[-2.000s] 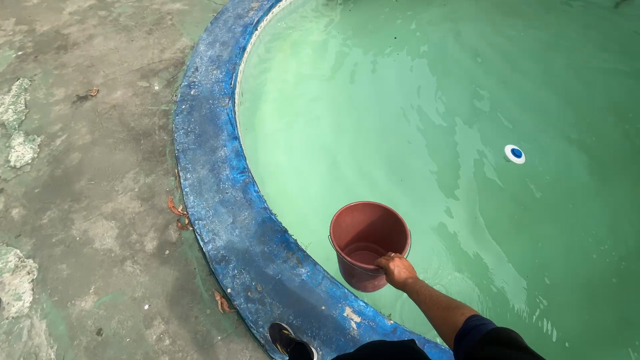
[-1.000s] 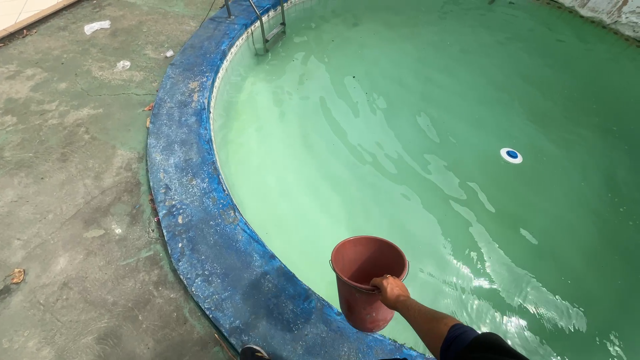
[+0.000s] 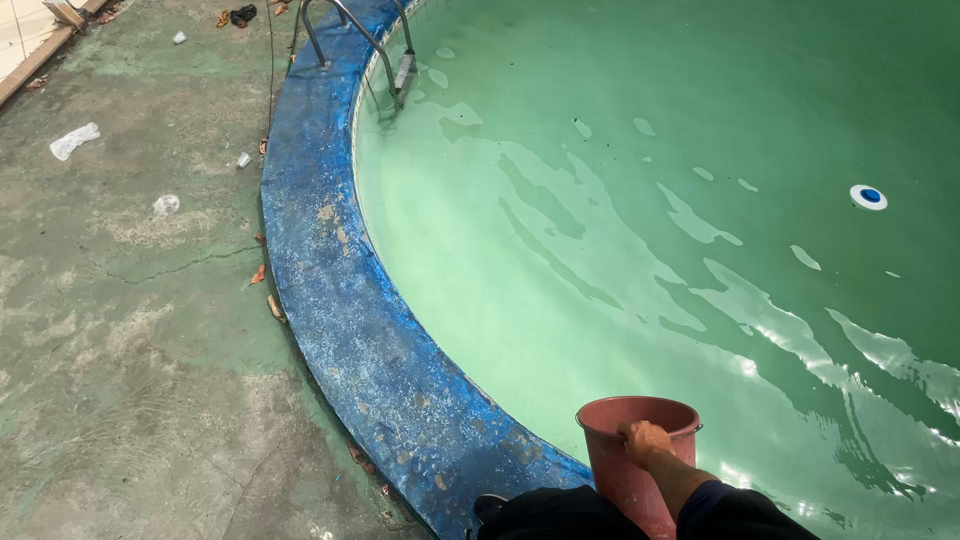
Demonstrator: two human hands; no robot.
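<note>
My right hand (image 3: 646, 442) grips the near rim of a reddish-brown plastic bucket (image 3: 611, 461) at the lower right. The bucket hangs upright at the pool's edge, close to my dark-clothed leg; its lower part is partly hidden by my forearm, and its contents cannot be made out. Green pool water (image 3: 480, 270) lies beyond and beside it. A round white float with a blue centre (image 3: 869, 197) rests on the water at the right. My left hand is out of the picture.
The curved blue pool coping (image 3: 337, 277), with worn paint, runs under my shoe (image 3: 489, 507). A metal pool ladder (image 3: 367, 37) stands at the top. Plastic litter (image 3: 75, 141) and dry leaves lie on the concrete deck (image 3: 150, 337). A dark cable (image 3: 271, 67) runs beside the coping.
The view has swung up along the pool edge, bringing the ladder into sight. The bucket, tilted with its mouth toward me two seconds ago, now hangs more upright, still in my right hand.
</note>
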